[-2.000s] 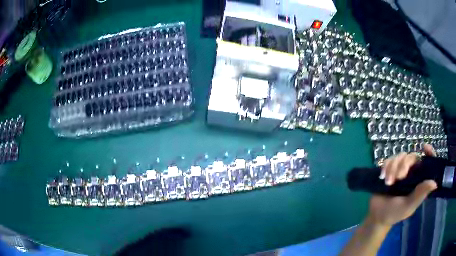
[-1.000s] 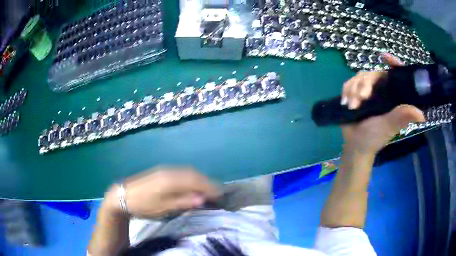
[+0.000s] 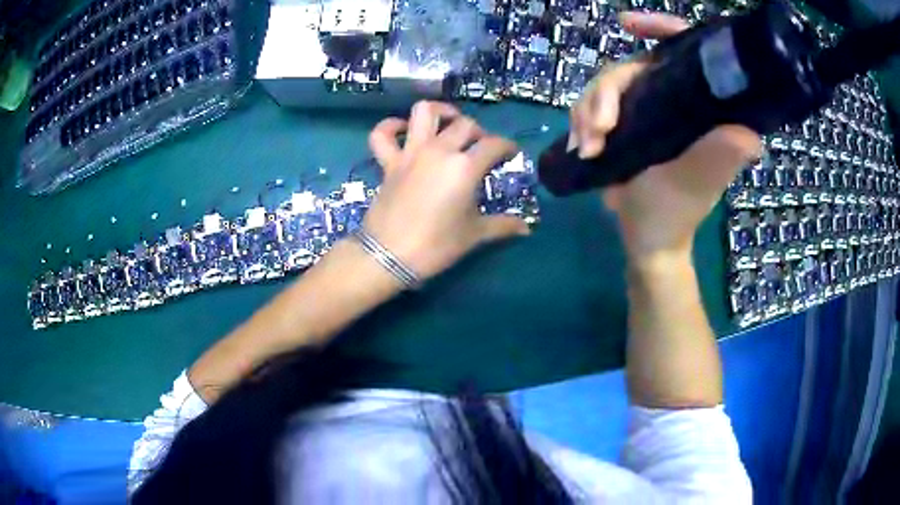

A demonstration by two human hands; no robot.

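Observation:
A touching row of small circuit boards (image 3: 247, 242) lies across the green mat, with thin wires and tiny white plugs above it. My left hand (image 3: 434, 182) is over the row's right part, fingers spread and bent, thumb beside the rightmost board (image 3: 513, 187). It hides several boards; whether its fingertips grip anything cannot be told. My right hand (image 3: 656, 158) is closed around a thick black electric screwdriver (image 3: 661, 108) with a pale label band. The screwdriver's front end points left, close to the rightmost board; its narrow tip cannot be made out.
A clear blister tray (image 3: 138, 84) of dark parts stands at the back left. A pale box (image 3: 306, 84) with a metal mechanism and crumpled clear plastic stands at the back centre. Dense boards (image 3: 809, 217) cover the right side. A green cup (image 3: 14, 83) shows at the far left edge.
My left hand has moved from near my lap up over the right end of the row. My right hand has brought the screwdriver left, close to the last board. The camera view has shifted.

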